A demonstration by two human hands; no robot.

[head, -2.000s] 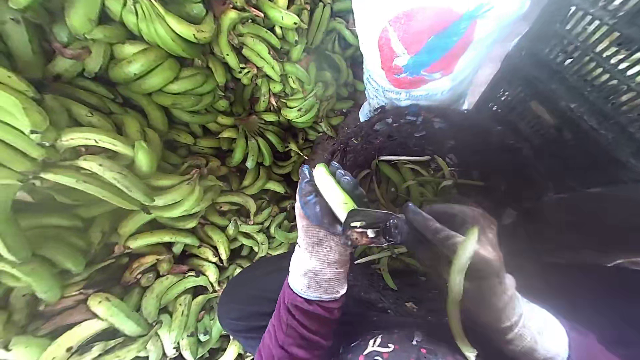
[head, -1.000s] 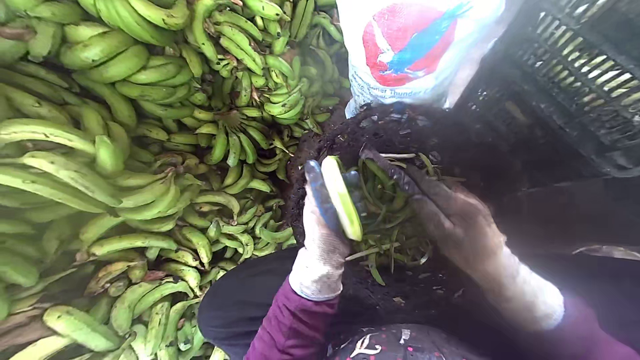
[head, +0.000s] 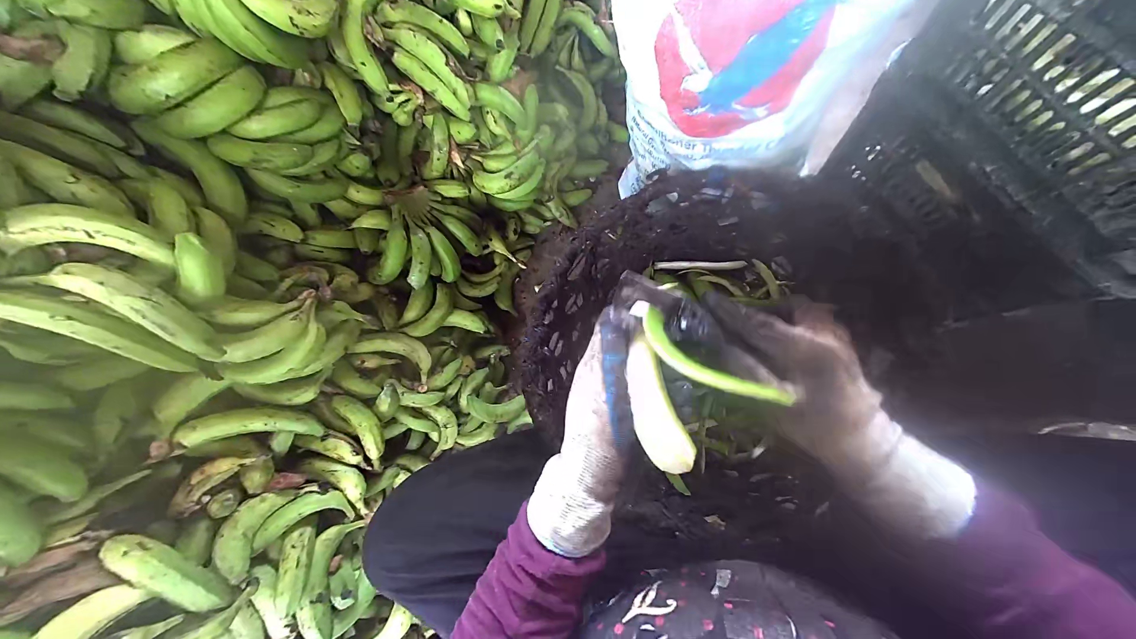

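My left hand [head: 593, 417], in a light knit glove with dark coated fingers, holds a pale, partly peeled green banana or plantain [head: 657, 408]. A strip of green peel [head: 710, 368] curves away from the fruit's upper end towards my right hand. My right hand [head: 812, 382], gloved the same way and blurred, is at the upper end of the fruit. Its fingers seem closed around something dark, perhaps the peeling blade, but what it grips cannot be made out. Beneath both hands, green peels [head: 737, 284] lie in a dark perforated basket [head: 568, 311].
Green bananas or plantains [head: 293, 346] are heaped along the whole left side. A white sack [head: 754, 80] with a red and blue print stands behind the basket. At the upper right is a black slatted crate [head: 1047, 115]. My dark-clothed knee [head: 453, 524] is below the basket.
My right hand has come back from over the peels to the fruit in my left hand. A peel strip now hangs from it, and more of its pale flesh shows.
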